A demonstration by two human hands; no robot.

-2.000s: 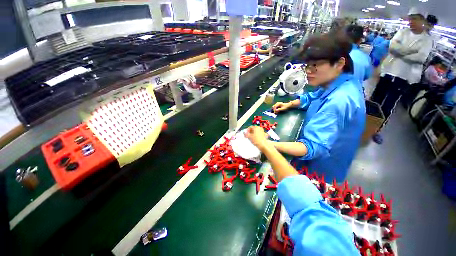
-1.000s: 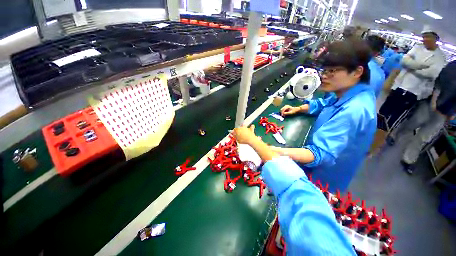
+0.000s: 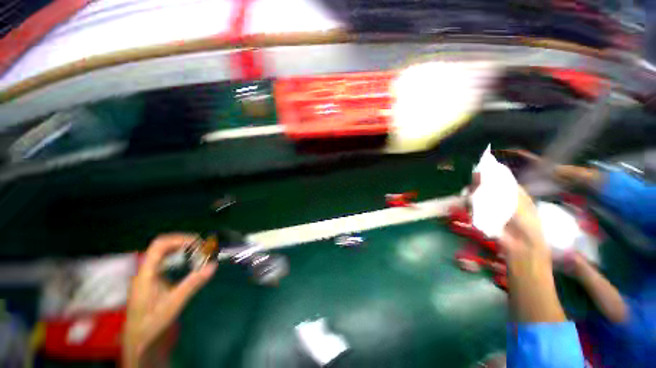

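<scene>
My left hand [image 3: 160, 287] is at the lower left, thumb and fingertips pinching a small electronic unit [image 3: 206, 249] with an amber patch. My right hand [image 3: 529, 248] is at the right and holds a white wipe [image 3: 494, 194] upright. Another small unit [image 3: 349, 240] lies on the green mat beside the pale belt edge. A small white sheet [image 3: 321, 341] lies on the mat near the front. The whole view is blurred by motion.
Red spring clamps [image 3: 471, 259] lie heaped left of my right wrist; one red clamp [image 3: 401, 198] lies by the belt edge. A red tray [image 3: 334, 106] stands beyond the belt. A round shiny object [image 3: 269, 268] stands right of my left hand. Another person's blue sleeve [image 3: 629, 198] is at right.
The view has swung left and down. My left hand has come into view with a unit. My right arm, before extended by the clamp heap, now holds up a wipe.
</scene>
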